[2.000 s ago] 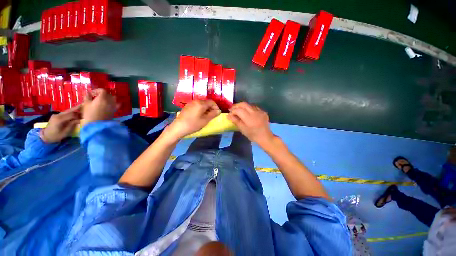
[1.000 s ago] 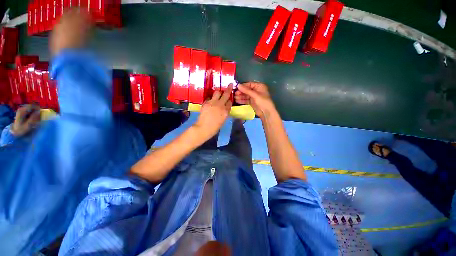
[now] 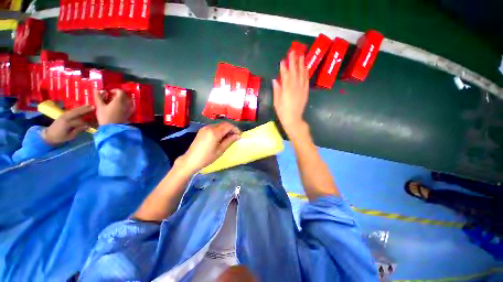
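Observation:
My left hand (image 3: 214, 144) holds a yellow sticker sheet (image 3: 251, 147) at its left part, low in front of my body at the bench edge. My right hand (image 3: 291, 95) reaches forward with its fingers on a red carton (image 3: 298, 48), which it partly covers, at the left end of the loose cartons in the back. A group of three red cartons (image 3: 235, 91) stands close together just beyond the sheet. No sticker can be made out at my fingertips.
Three angled red cartons (image 3: 332, 62) lie near the white-edged rail (image 3: 309, 26). A single carton (image 3: 176, 106) stands left. Another worker's hands (image 3: 113, 106) work beside rows of red cartons (image 3: 110, 15) at the left. A sandalled foot (image 3: 417, 189) shows on the floor at right.
My right hand has moved forward from the near group with a carton, which now stands beside the three angled ones. The near group has one carton fewer. The yellow sheet now shows wider.

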